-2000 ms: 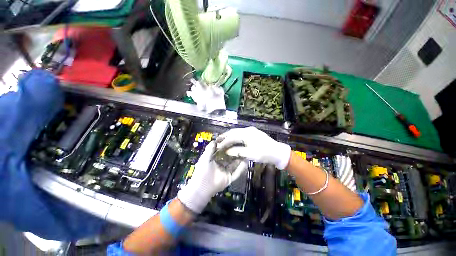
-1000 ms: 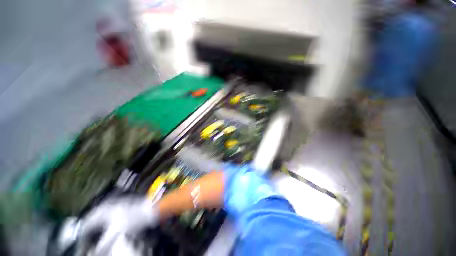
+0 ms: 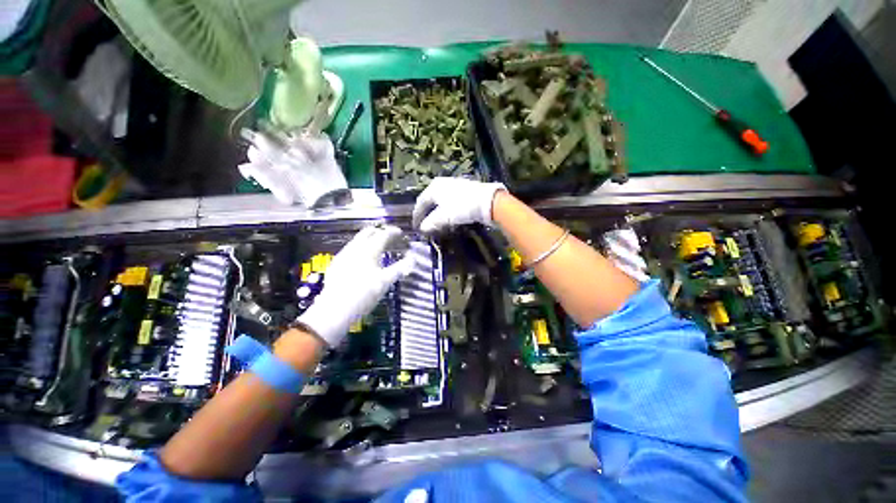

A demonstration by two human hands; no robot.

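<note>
A green circuit board [image 3: 368,344] with yellow parts and a ribbed silver-white heat sink [image 3: 420,319] lies in a black carrier before me. My left hand [image 3: 352,283], in a white knit glove, is over the board's upper part, thumb and fingers apart; whether it holds anything is unclear. My right hand [image 3: 457,204], also gloved, is at the board's top right edge, just below the bins, fingers bent down with the tips hidden. Olive-grey clips [image 3: 359,424] lie along the carrier's front edge. More olive-grey pieces [image 3: 458,305] stand right of the heat sink.
Behind the rail [image 3: 668,187], a green mat [image 3: 648,123] bears a small-parts bin [image 3: 377,147], a large-parts bin [image 3: 483,118] and a screwdriver [image 3: 722,115]. Spare gloves [image 3: 295,169] and a green fan [image 3: 298,88] are at the left. Other boards [image 3: 147,324] line both sides.
The view swung right, blurred, and came back over the line. Two seconds ago my hands were together around an olive-grey piece; now they are apart at the board's upper edge.
</note>
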